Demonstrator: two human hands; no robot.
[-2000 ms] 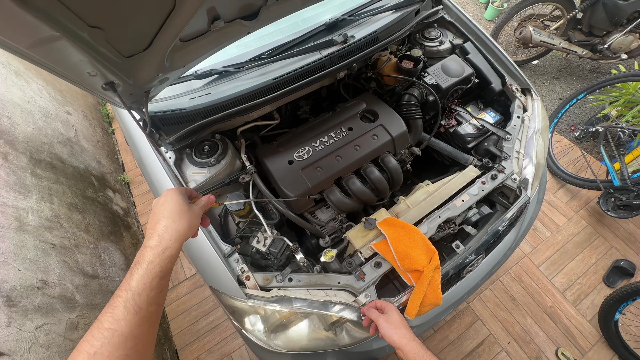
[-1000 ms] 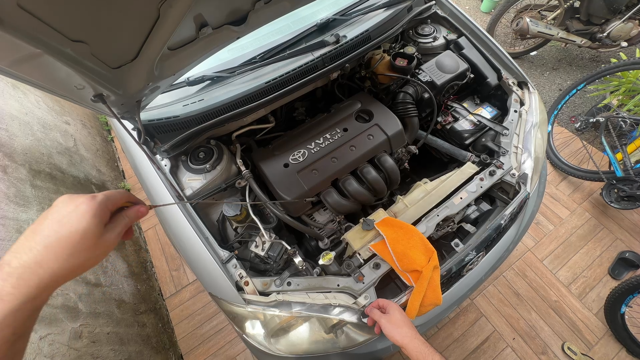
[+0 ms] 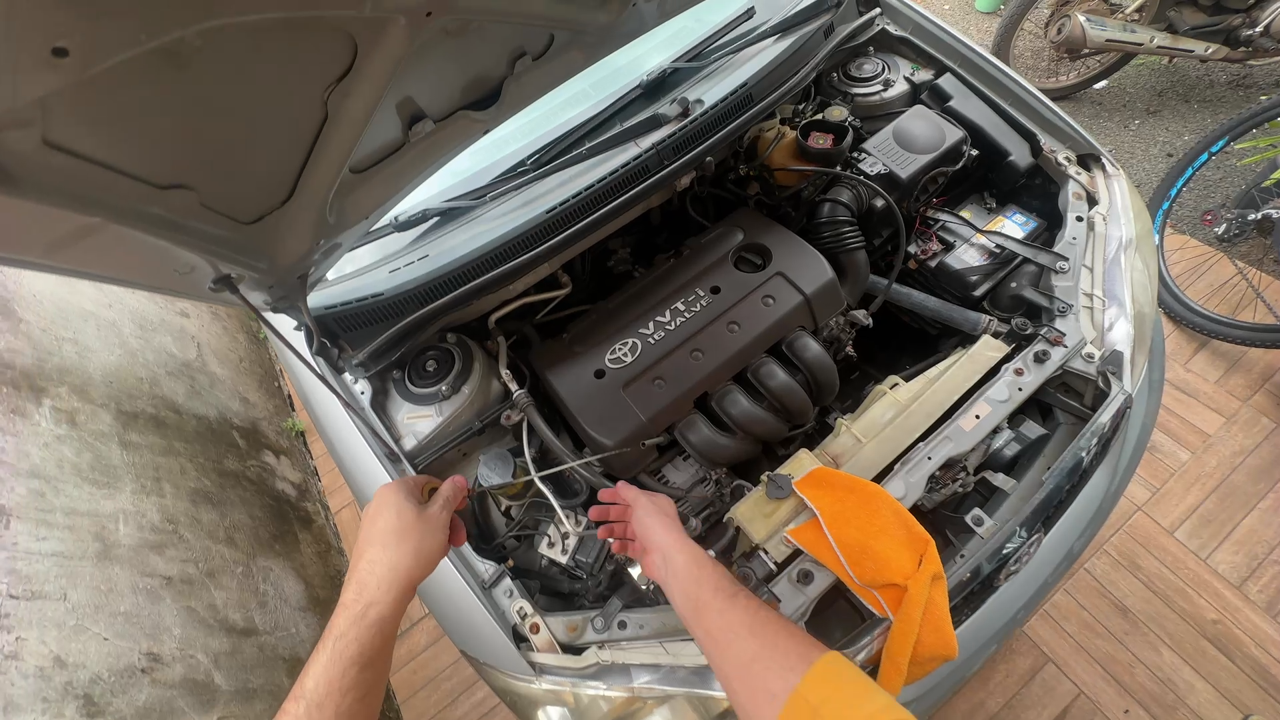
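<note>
Over the engine bay's near left part, my left hand (image 3: 412, 530) pinches the handle end of a thin metal dipstick (image 3: 560, 467). The rod points right, its far end near the lower left corner of the dark plastic engine cover (image 3: 690, 330). My right hand (image 3: 638, 522) is just below the rod, fingers apart, holding nothing; whether a fingertip touches the rod I cannot tell. An orange cloth (image 3: 880, 570) lies draped over the front crossmember, right of my right forearm, beside the black cap (image 3: 778, 486) of a yellowed plastic reservoir.
The raised hood (image 3: 200, 110) hangs over the upper left, with its prop rod (image 3: 310, 375) along the left fender. A battery (image 3: 985, 245) sits at the right of the bay. A rough wall (image 3: 130, 500) stands left of the car, a bicycle wheel (image 3: 1215, 225) and a motorcycle (image 3: 1150, 35) to its right.
My left hand, farther left a second ago, has come back right over the bay with the dipstick. My right hand has left the front edge by the headlight and risen to near the rod.
</note>
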